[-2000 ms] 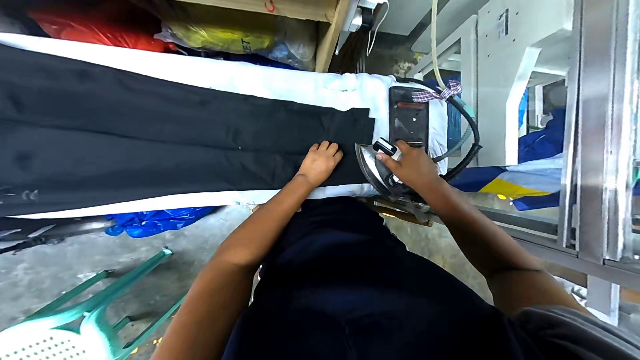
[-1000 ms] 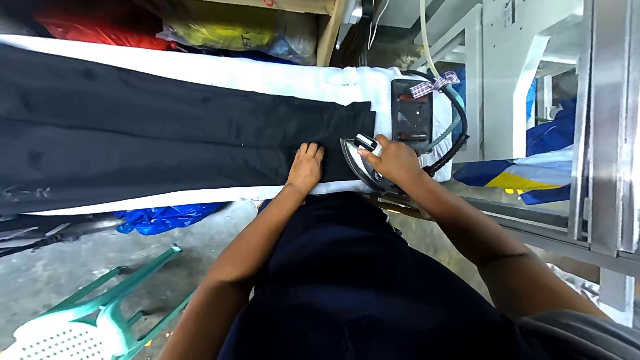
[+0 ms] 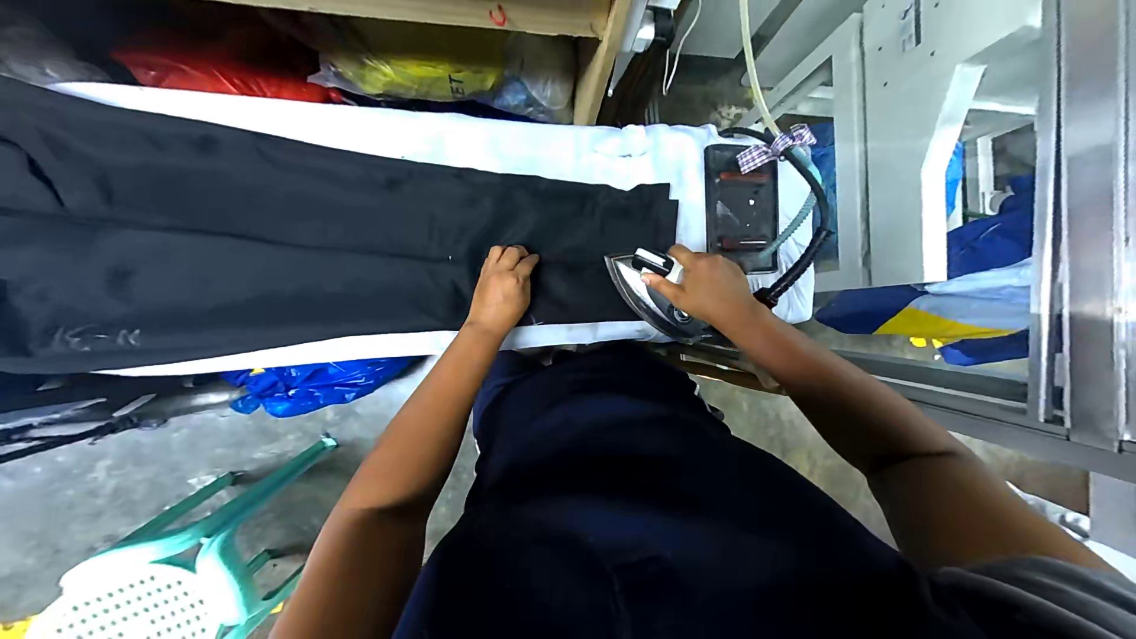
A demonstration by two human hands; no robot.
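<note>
A dark trouser leg lies lengthwise over a white-covered ironing board. My right hand grips the handle of a clothes iron, whose pointed end faces left and rests on the near part of the fabric close to its right end. To the left of the iron, my left hand lies on the trouser leg with its fingers curled; whether it pinches the cloth cannot be told. Right of the fabric's end sits a dark iron rest, with the iron's black cord looping beside it.
Plastic bags, one red and one yellow, lie beyond the board under a wooden shelf. Metal frames stand at the right. A blue bag and a green plastic chair are at the lower left.
The iron, in my right hand, has moved a little left along the fabric since the oldest frame. My left hand has shifted slightly left too and remains on the cloth.
</note>
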